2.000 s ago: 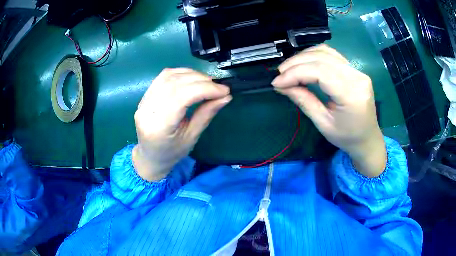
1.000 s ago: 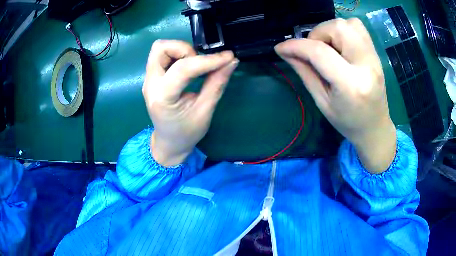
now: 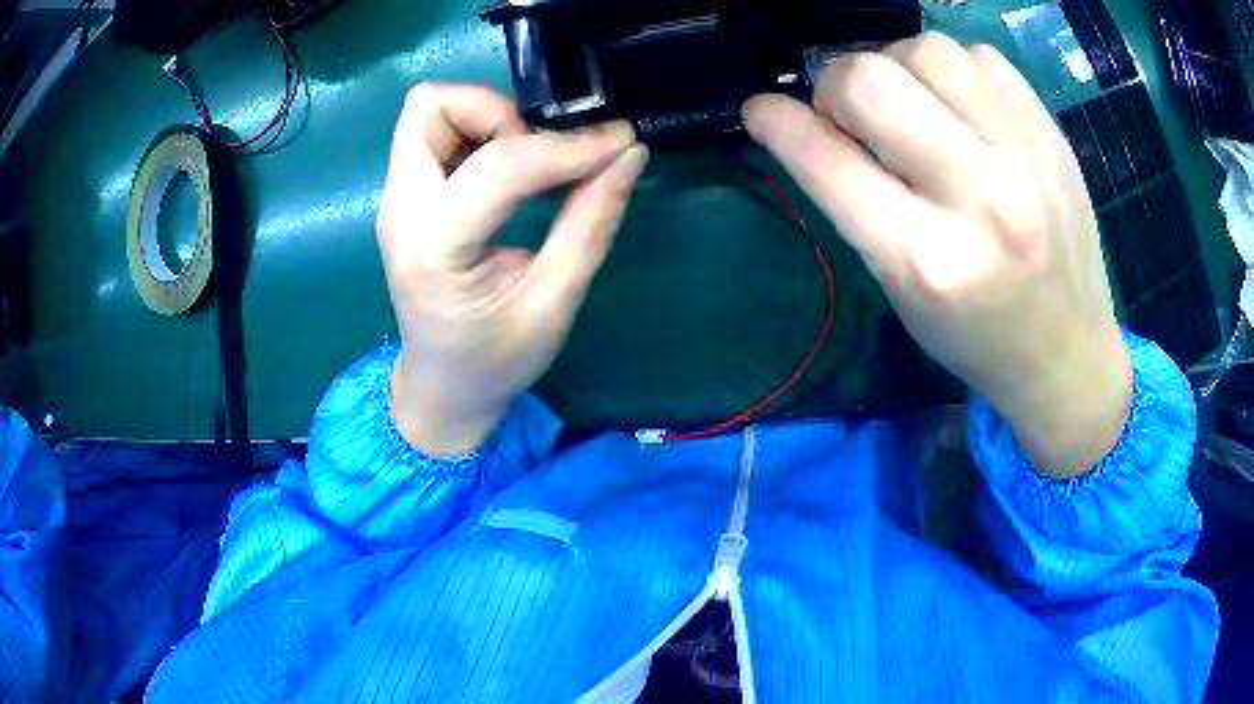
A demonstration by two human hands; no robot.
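Observation:
A black projector housing (image 3: 688, 62) lies on the bench at the top centre, cut off by the picture's top edge. A black adhesive strip (image 3: 688, 127) lies along its near edge, hard to tell from the housing. My left hand (image 3: 481, 248) pinches the strip's left end between thumb and fingertips. My right hand (image 3: 963, 206) has its index fingertip at the strip's right end; its thumb and grip are hidden. A red-and-black lead (image 3: 825, 310) curves from the housing to a small white connector (image 3: 651, 436) at the bench's near edge.
A tan tape roll (image 3: 142, 227) stands at left beside a long black strip (image 3: 231, 316). Another dark unit with a thin lead (image 3: 292, 83) is at the upper left. Die-cut black pads (image 3: 1148, 206) and white paper (image 3: 1235, 179) are at right. Another person's blue sleeve (image 3: 21, 509) shows at far left.
Both hands have moved away from me with the black strip, from in front of the housing to its near edge. The right hand has come over the housing's right corner, its fingers less pinched.

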